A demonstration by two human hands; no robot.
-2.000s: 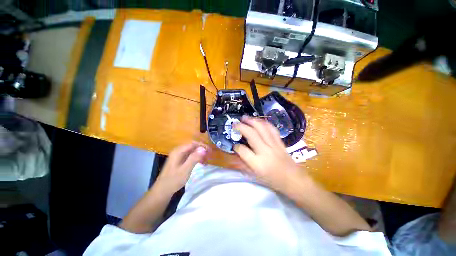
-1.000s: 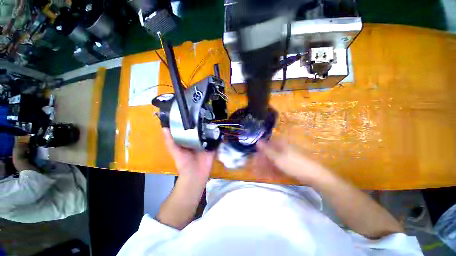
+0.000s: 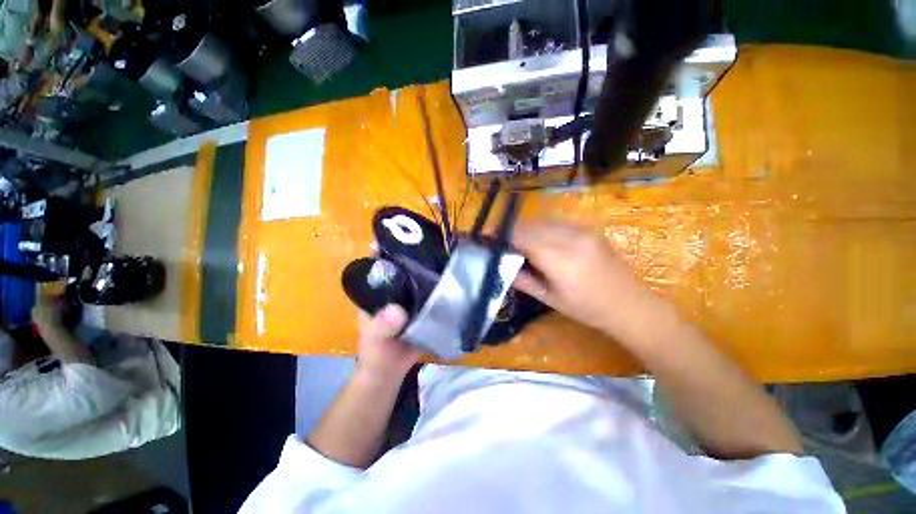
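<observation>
The main housing (image 3: 442, 309) is tilted on its side in front of me, its grey outer wall showing and blurred. Two black strips (image 3: 494, 216) stick up from it. A black part with a white ring mark (image 3: 406, 230) and a round black knob-like part (image 3: 374, 284) show at its left. My left hand (image 3: 385, 339) grips the lower left of the housing. My right hand (image 3: 567, 266) is at its right side, fingertips against it and partly hidden. Part of a black second piece (image 3: 522, 319) shows below my right hand. Thin dark leads (image 3: 439, 181) run up behind.
Two screw feeders (image 3: 588, 110) stand behind on the orange bench (image 3: 804, 221). The dark screwdriver (image 3: 638, 85) hangs blurred before them. A white paper (image 3: 293, 175) is taped at left. Part-built units (image 3: 323, 50) lie on the green belt. Another person's sleeve (image 3: 90, 392) is at far left.
The housing has been turned from lying open to standing on its side, then swung round to the right. My right hand has moved up beside it. The screwdriver has shifted right.
</observation>
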